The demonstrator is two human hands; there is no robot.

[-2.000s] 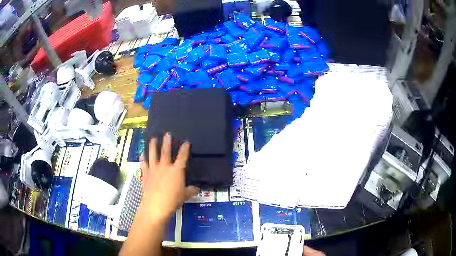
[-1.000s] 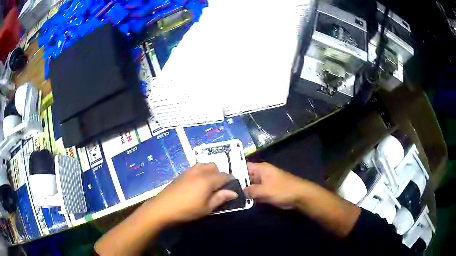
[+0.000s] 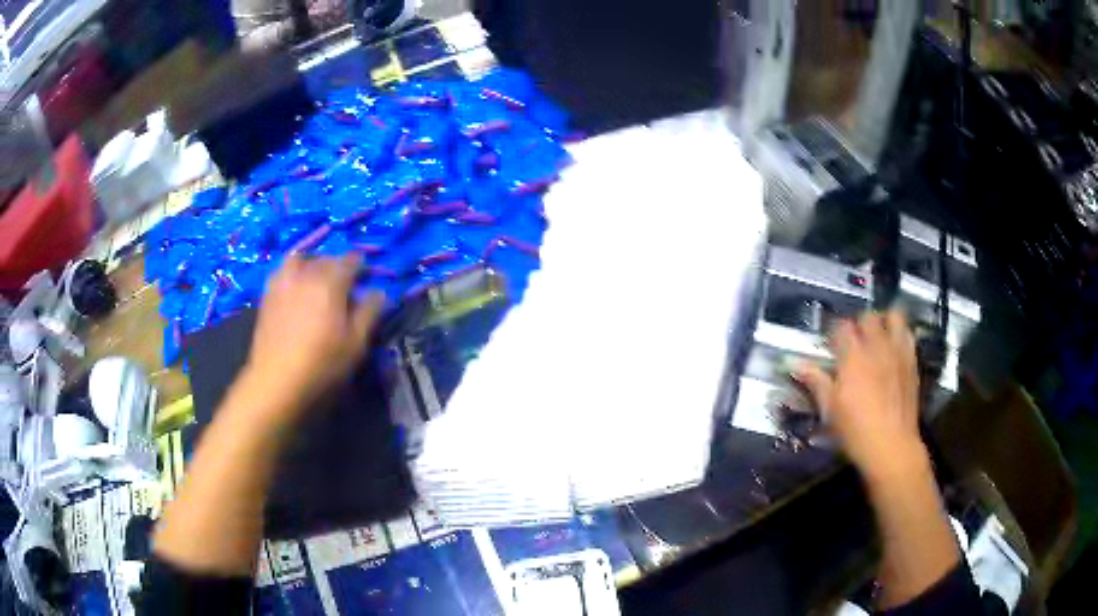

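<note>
A white battery housing [image 3: 560, 586] lies at the bench's front edge, cut off by the picture's bottom, with no hand on it. My left hand [image 3: 311, 325] is blurred, over the near edge of the blue battery pack heap [image 3: 415, 181] and the black foam stack [image 3: 325, 469]. Its fingers are bent, and whether they hold anything is unclear. My right hand [image 3: 873, 379] is over the front of a screw feeder [image 3: 813, 283], thumb and fingers apart, with nothing visible in it. It covers part of the feeder's mechanism.
A big overexposed stack of white covers or sheets [image 3: 638, 325] stands between my hands. White security cameras [image 3: 78, 439] crowd the left side. Another feeder [image 3: 939, 259] stands at the right. A brown carton [image 3: 1005, 445] is at lower right. Blue-and-white printed panels [image 3: 415, 584] lie along the front edge.
Both hands have left the housing, which now lies at the bench edge. My left hand has moved up-left to the blue heap, my right hand right to the feeders. The dark piece is no longer seen in my fingers.
</note>
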